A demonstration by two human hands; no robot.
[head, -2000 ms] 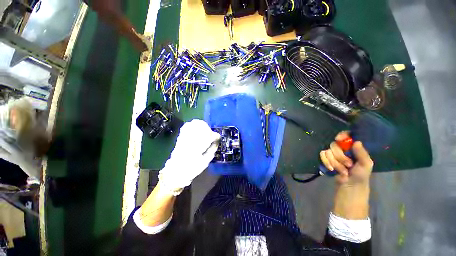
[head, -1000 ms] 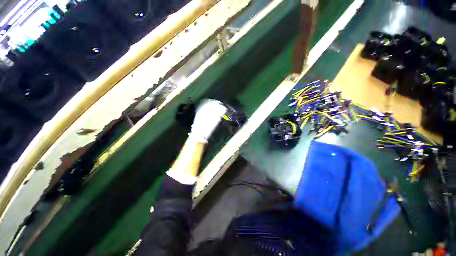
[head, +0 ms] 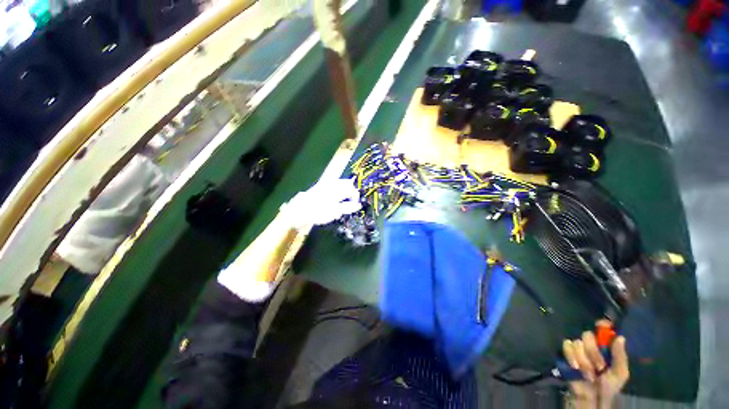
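Note:
My left hand [head: 324, 204], in a white glove, is over the bench's left edge by the loose lead wires [head: 392, 180]. A blurred housing with shiny metal inside [head: 357, 232] is just below its fingertips; whether they grip it is unclear. My bare right hand [head: 595, 363] is at the lower right, closed around the soldering gun, whose orange part [head: 605, 333] shows above the fingers. The gun's blue body is blurred. The blue cloth [head: 432, 279] has no housing on it. Cutters [head: 484, 291] lie open at its right side.
Several black housings [head: 495, 116] stand on and beside a cardboard sheet [head: 416, 148] at the back. A round black fan [head: 615, 228] is at the right. Two housings [head: 209, 209] are on the green conveyor [head: 296, 120], behind a cream rail and post [head: 340, 80]. Another person's white sleeve [head: 116, 212] is at left.
The housing seen on the blue cloth two seconds ago is gone from it. My left hand went over the conveyor, then came back right to the bench edge. The view has swung left, then partly back.

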